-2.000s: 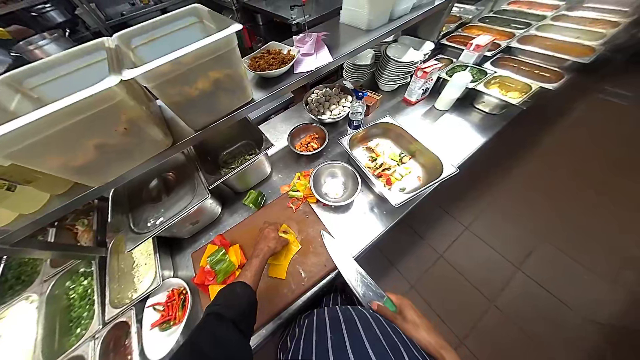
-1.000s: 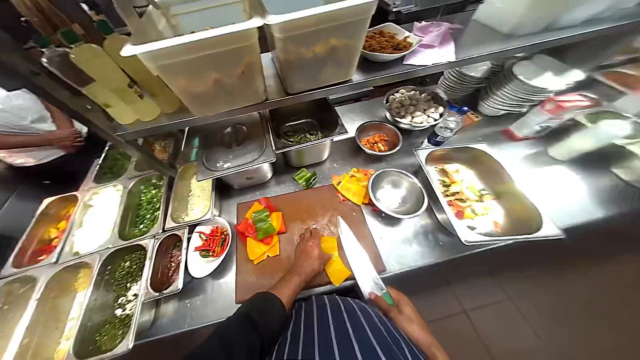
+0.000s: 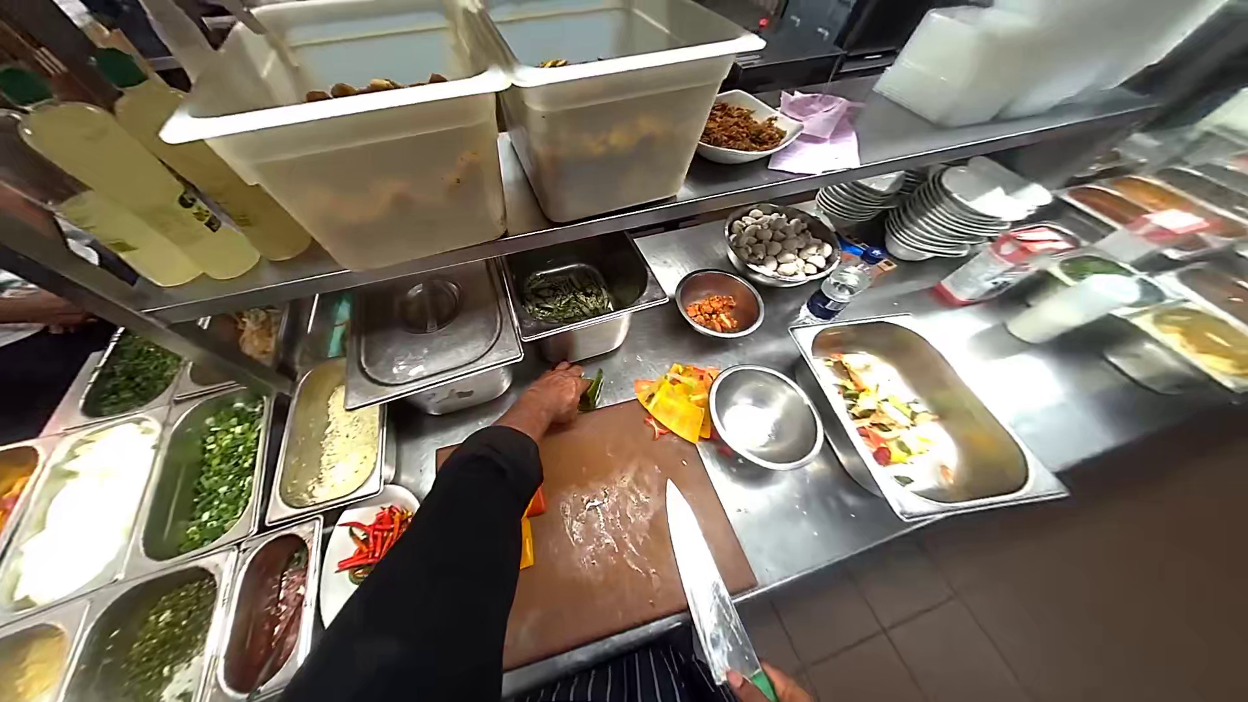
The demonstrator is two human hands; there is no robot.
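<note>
My left hand (image 3: 554,398) reaches past the far left edge of the brown cutting board (image 3: 624,517), its fingers at a piece of green pepper (image 3: 591,392); whether they grip it is hidden. My right hand (image 3: 770,684) holds a chef's knife (image 3: 704,575) by its green handle, blade over the board's right side. Red and yellow pepper pieces (image 3: 527,542) lie on the board, partly behind my left sleeve. Yellow and orange pepper pieces (image 3: 680,398) are heaped at the board's far edge, beside an empty steel bowl (image 3: 766,417).
A deep steel tray (image 3: 975,429) with cut vegetables stands right. Behind are a bowl of mushrooms (image 3: 783,244), a small bowl of orange pieces (image 3: 717,304) and a bottle (image 3: 837,291). A plate of red chillies (image 3: 370,536) and food pans stand left, under a shelf (image 3: 585,210) with tubs.
My left hand has moved from the yellow pepper on the board to the green piece beyond its far edge. The knife stays in my right hand. The view has turned left.
</note>
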